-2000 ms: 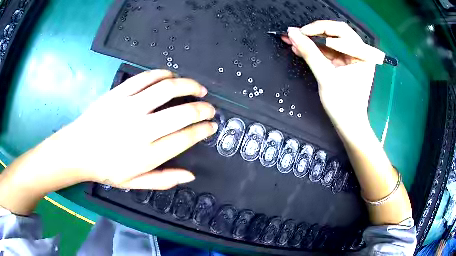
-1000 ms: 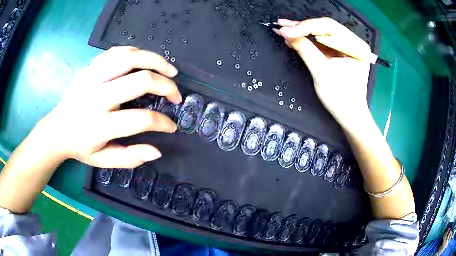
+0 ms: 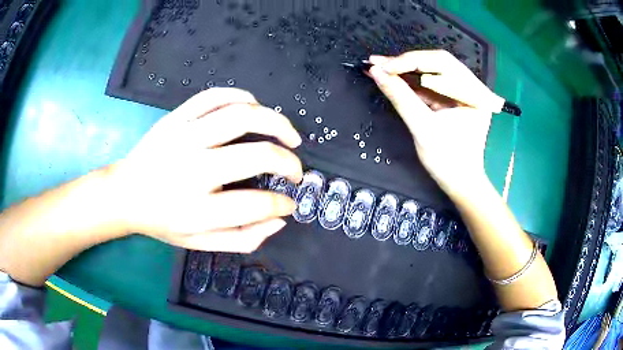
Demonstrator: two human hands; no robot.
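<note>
My left hand (image 3: 212,178) is spread over the left part of the black parts tray (image 3: 341,263), its fingertips at the upper row of glossy oval plastic parts (image 3: 334,204). It hides the row's left end; whether it holds a part I cannot tell. A second row of darker ovals (image 3: 279,295) runs along the tray's near edge. My right hand (image 3: 437,102) grips a pen-sized pick-up tool (image 3: 511,108); its dark fine tip points left over the loose-parts tray (image 3: 239,51). Small pale rings (image 3: 318,120) lie scattered there. Any ring at the tip is too small to tell.
Both trays lie on a glossy green mat (image 3: 75,143) with thin yellow tape (image 3: 76,297) at the lower left. Dark ribbed edging (image 3: 594,225) runs down the right side. Blue strands (image 3: 598,335) show at the lower right corner.
My left hand moved left along the upper row, then back right to cover its left part. The parts tray now sits further right. The tool tip has shifted left and slightly down.
</note>
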